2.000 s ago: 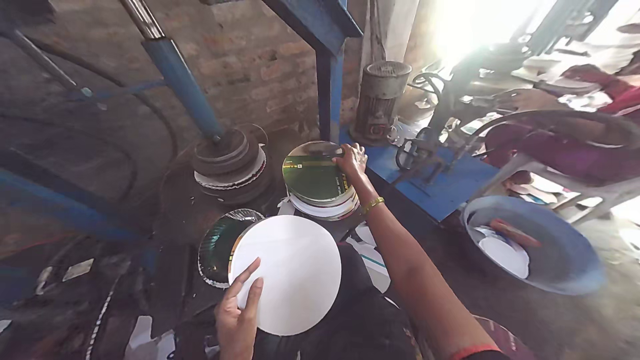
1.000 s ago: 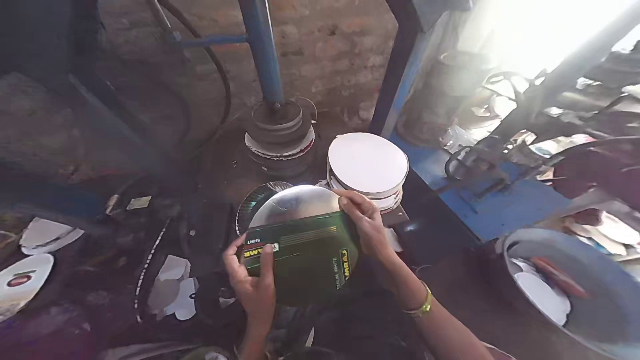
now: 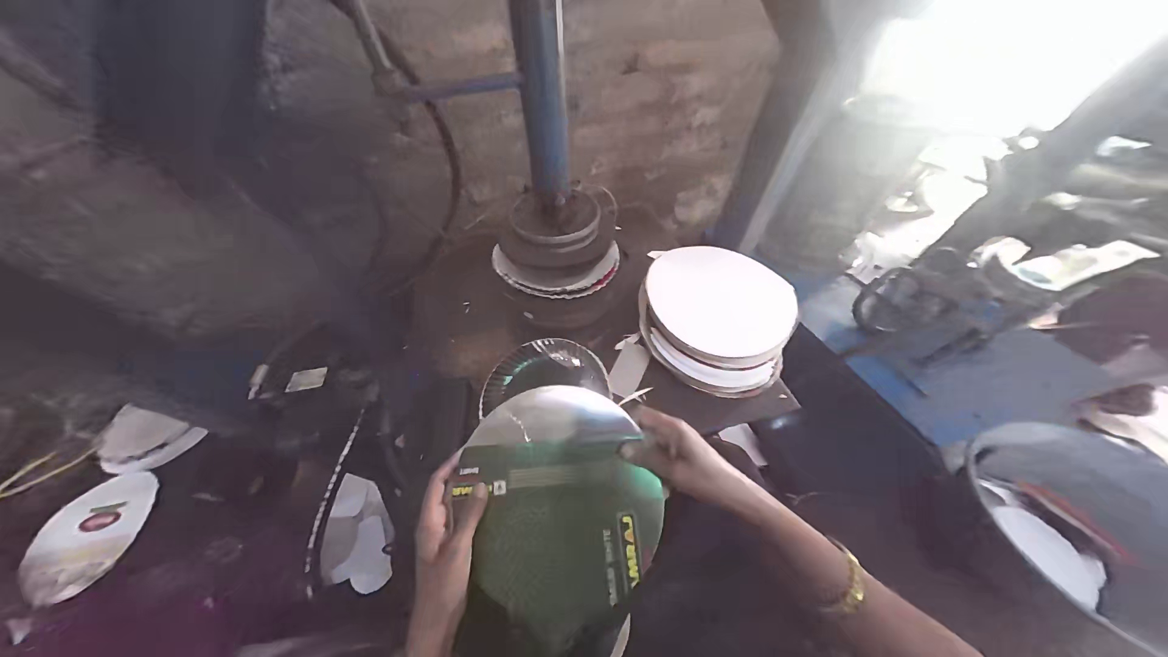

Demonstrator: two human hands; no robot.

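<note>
A round printed sheet (image 3: pixel 557 529), mostly dark green with a silvery top and some writing, is held low in the middle of the view. My left hand (image 3: pixel 447 538) grips its left edge, thumb on top. At its upper right edge, my right hand (image 3: pixel 680 456) pinches it. Just behind the sheet lies a shiny plate with a fluted rim (image 3: pixel 546 351), partly covered. A stack of round white discs (image 3: pixel 721 301) stands on the dark table to the right. Beyond, a round metal press die (image 3: pixel 557 233) rests over crimped plates (image 3: pixel 555 287) beneath a blue press column (image 3: pixel 540 100).
At right stands a large basin (image 3: pixel 1031 438) with white scraps inside. White cut pieces (image 3: pixel 360 538) and an oval printed piece (image 3: pixel 89 538) lie at left. A brick wall (image 3: pixel 657 109) rises behind the press. A blue platform (image 3: pixel 967 383) is at right.
Two seconds ago my right hand was on the stack, whose top was green, and my left held a white disc. Now both hands hold the green sheet, and the stack shows a white top.
</note>
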